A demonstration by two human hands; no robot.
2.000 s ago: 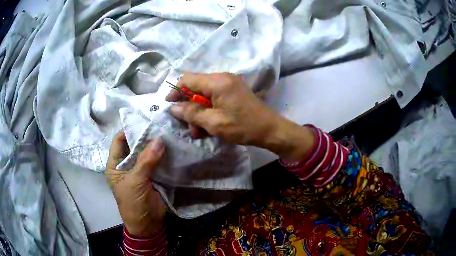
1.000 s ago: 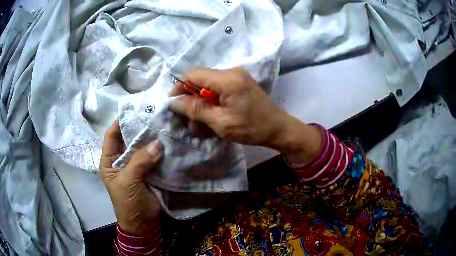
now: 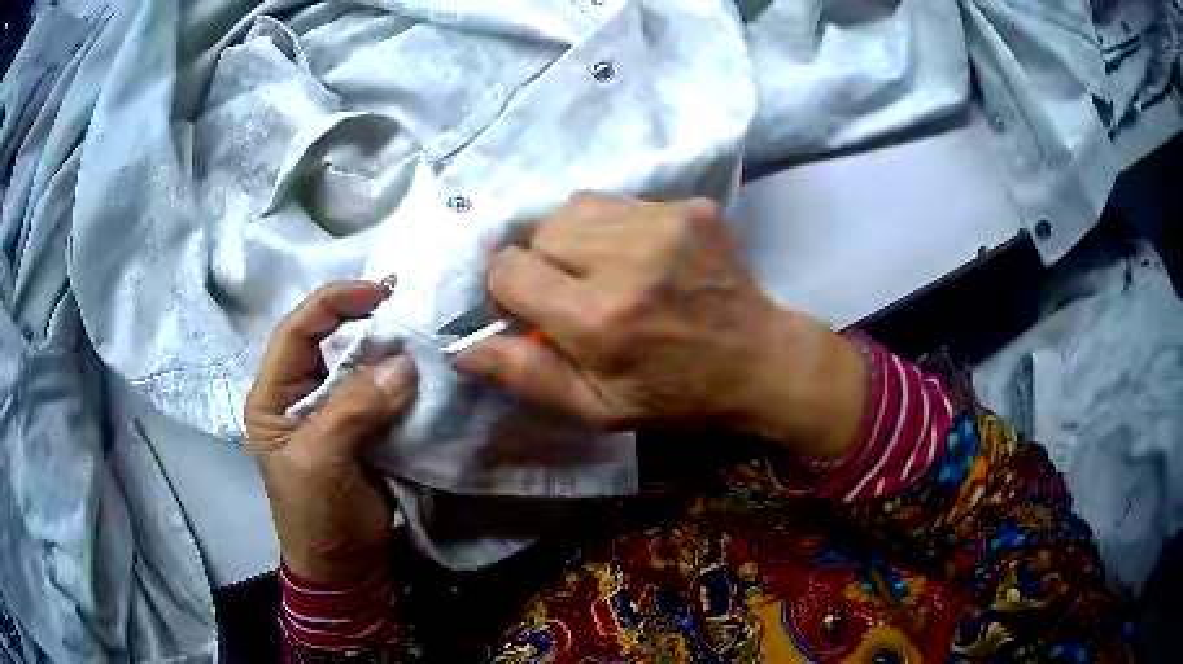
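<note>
A pale grey-white jacket (image 3: 623, 136) lies spread in front of me, with small round metal buttons along its front placket. My left hand (image 3: 331, 415) pinches a bunched edge of the jacket between thumb and fingers, near one button. My right hand (image 3: 623, 305) is just right of it, curled around the thread snips. Only the pale, slim blades (image 3: 476, 339) and a bit of the orange-red handle show. The blades point left toward the pinched cloth; whether they touch it I cannot tell. No loose thread can be made out.
More pale garments lie at the left (image 3: 65, 480), at the upper right (image 3: 856, 78) and at the lower right (image 3: 1083, 389). The white table (image 3: 856, 240) has a dark front edge. Patterned clothing (image 3: 778, 584) covers my lap, close below the hands.
My right hand has moved down and turned, bringing the blades lower, close to my left hand. The left hand has shifted slightly and the cloth edge in it is more bunched.
</note>
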